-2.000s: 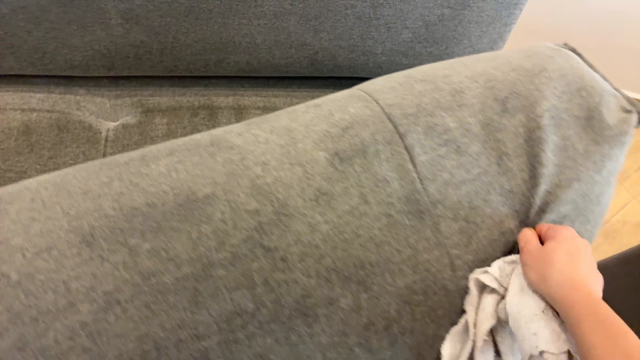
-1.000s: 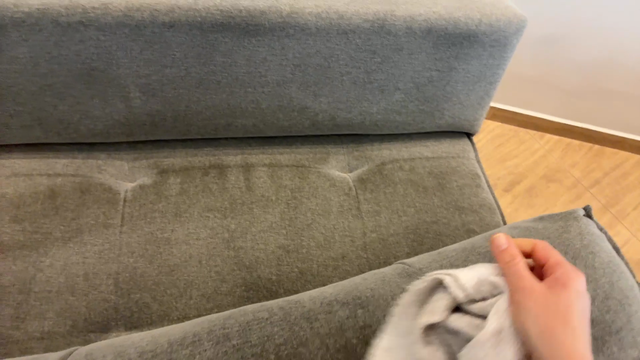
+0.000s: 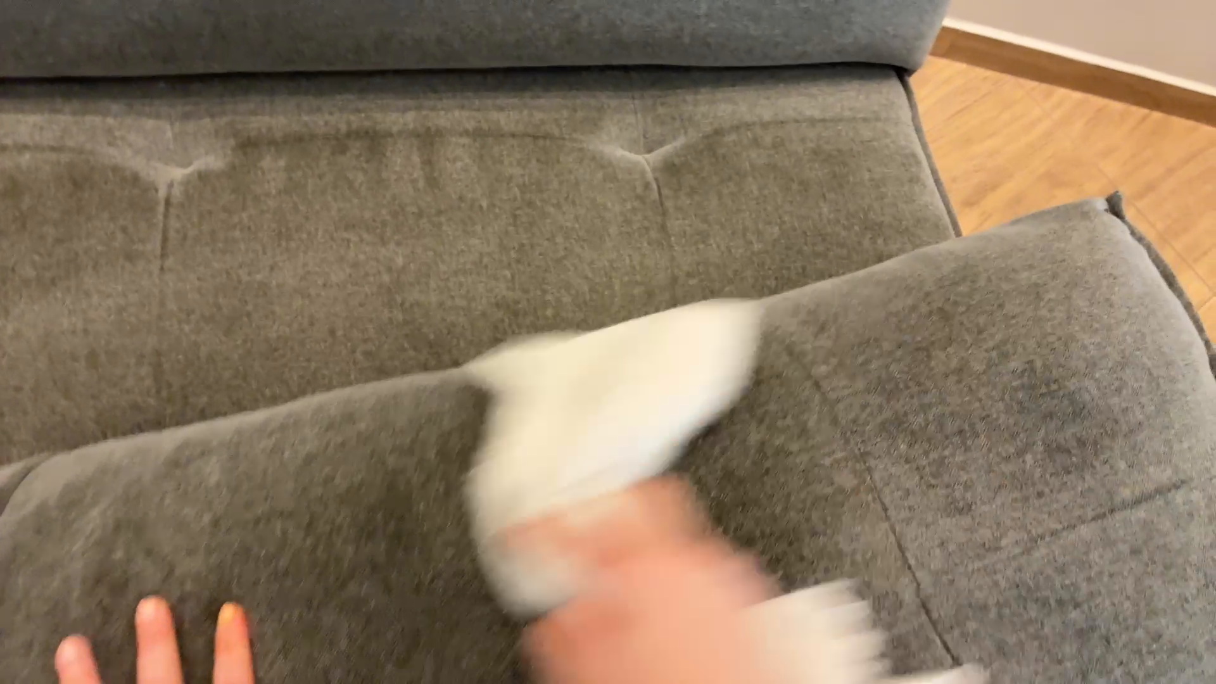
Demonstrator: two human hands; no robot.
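Observation:
My right hand [image 3: 655,589], blurred by motion, grips a white cloth [image 3: 617,408] low in the middle of the view. The cloth spreads beyond the fingers over the upper edge of a grey upholstered sofa section [image 3: 370,513], and part of it hangs out below the hand. At the lower left, the spread fingertips of my left hand [image 3: 157,646] lie at the same grey fabric; the rest of that hand is out of view. Darker patches show on the fabric near the cloth and towards the right.
Behind lies the tufted grey seat cushion [image 3: 408,228], with a thick grey backrest [image 3: 456,33] along the top. Wooden floor [image 3: 1026,142] and a pale wall with a skirting board [image 3: 1092,66] are at the upper right. The near section's piped corner [image 3: 1114,201] sticks up at the right.
My right hand has moved left along the near sofa section with the cloth in it. My left hand's fingertips have come into view. The near section, raised over the seat two seconds ago, is lower.

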